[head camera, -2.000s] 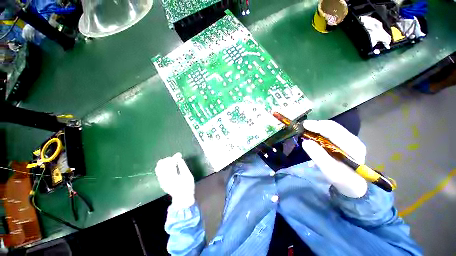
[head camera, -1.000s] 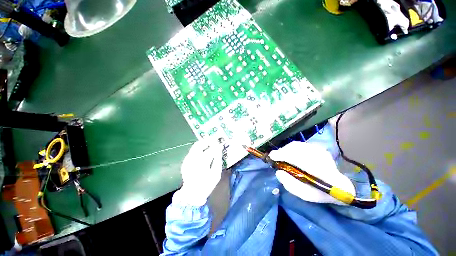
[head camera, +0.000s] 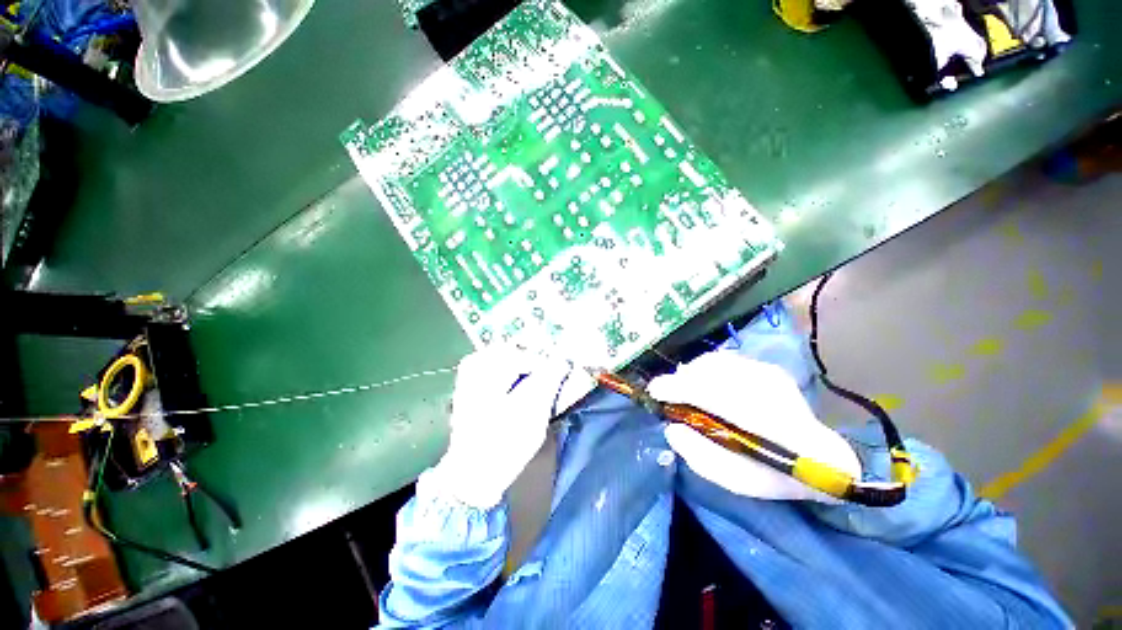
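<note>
The green circuit board (head camera: 541, 197) lies at an angle on the bench in front of me, its pads facing up. My left hand (head camera: 498, 412), in a white glove, is at the board's near left corner, fingers closed on the thin solder wire (head camera: 326, 390), which runs in from the left. My right hand (head camera: 751, 431), also gloved, holds the soldering iron (head camera: 726, 433) like a pen. The iron's tip is at the board's near edge, beside my left fingertips. Whether the tip touches a joint cannot be told.
A black holder with a yellow ring (head camera: 122, 385), dark-handled cutters (head camera: 191, 492) and an orange-brown fixture (head camera: 71, 523) are at left. A clear hood (head camera: 219, 43) hangs upper left. A black parts tray (head camera: 917, 55) and yellow tin (head camera: 806, 12) are upper right.
My left hand has moved right and up onto the board's near corner with the wire. My right hand has brought the iron left from the board's near right corner. The view has shifted.
</note>
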